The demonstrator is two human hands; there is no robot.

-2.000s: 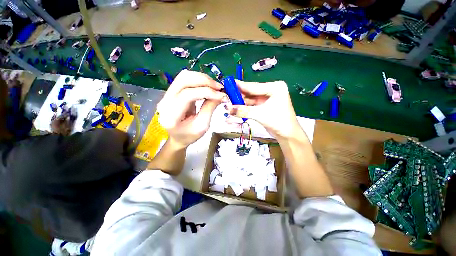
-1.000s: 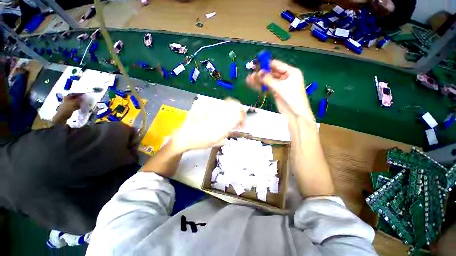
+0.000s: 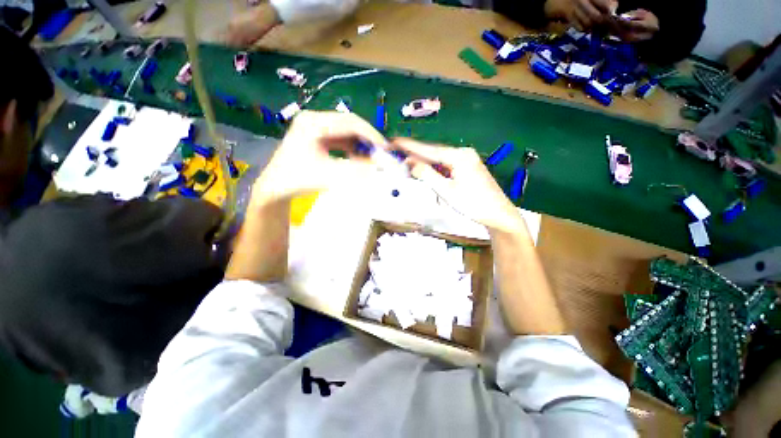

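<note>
My left hand and my right hand are close together above the back of the parts box, between it and the belt. Both are blurred, with fingers bent inward. Small dark-blue and white patches show between the fingertips, too blurred to name. A thin pale strand runs below my right fingers. The brown cardboard parts box sits below my hands and holds a heap of small white pieces. A white sheet lies under and beside the box.
A green conveyor belt behind my hands carries blue cells and pink-and-white units. Green PCB panels are heaped at right. Blue cells are piled on the far bench. A person in dark clothing is close at left, near a hanging yellowish hose.
My right hand has come back from over the belt and down beside my left, which has risen from near the box. A sleeve and hands now show across the belt.
</note>
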